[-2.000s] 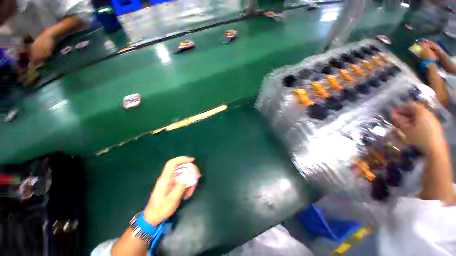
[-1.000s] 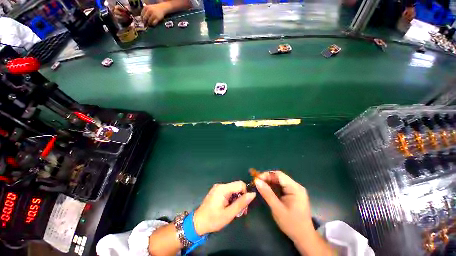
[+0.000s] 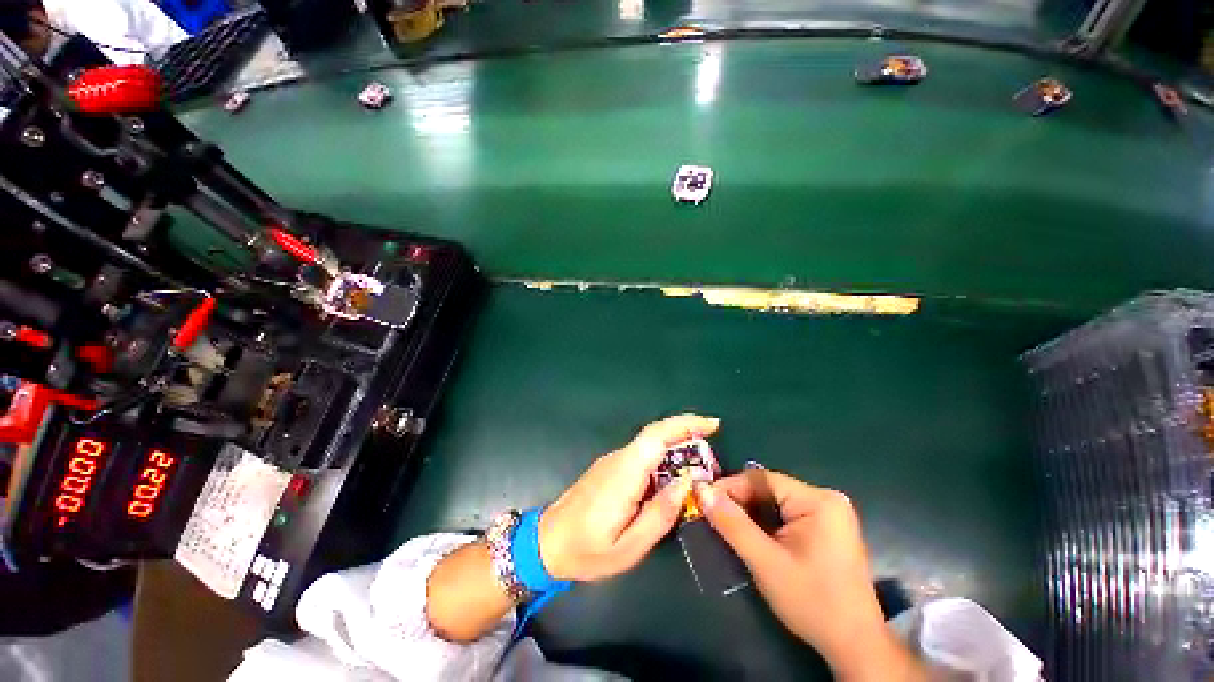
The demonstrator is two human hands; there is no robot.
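Observation:
My left hand [image 3: 615, 513], with a blue band at the wrist, holds a small pinkish-white housing [image 3: 688, 460] with dark circuit parts facing up, above the bench. My right hand [image 3: 799, 546] grips a dark rectangular screen module [image 3: 712, 557] just below the housing. Its orange flex cable [image 3: 691, 502] lies at the housing's lower edge, between both hands' fingertips. Whether the cable is joined to the housing cannot be told. A thin dark stick-like edge shows by my right fingers.
A black fixture [image 3: 446, 287] with red handles and red digital readouts stands at left, one unit in its nest. Clear trays [image 3: 1118, 400] are stacked at right. Several units lie on the green belt [image 3: 573, 173], beyond a yellowish strip [image 3: 812, 301].
The right hand has gone from the trays to meet the left hand with a module. The module's dark screen now hangs below the housing, its orange cable at the housing. The view has shifted left.

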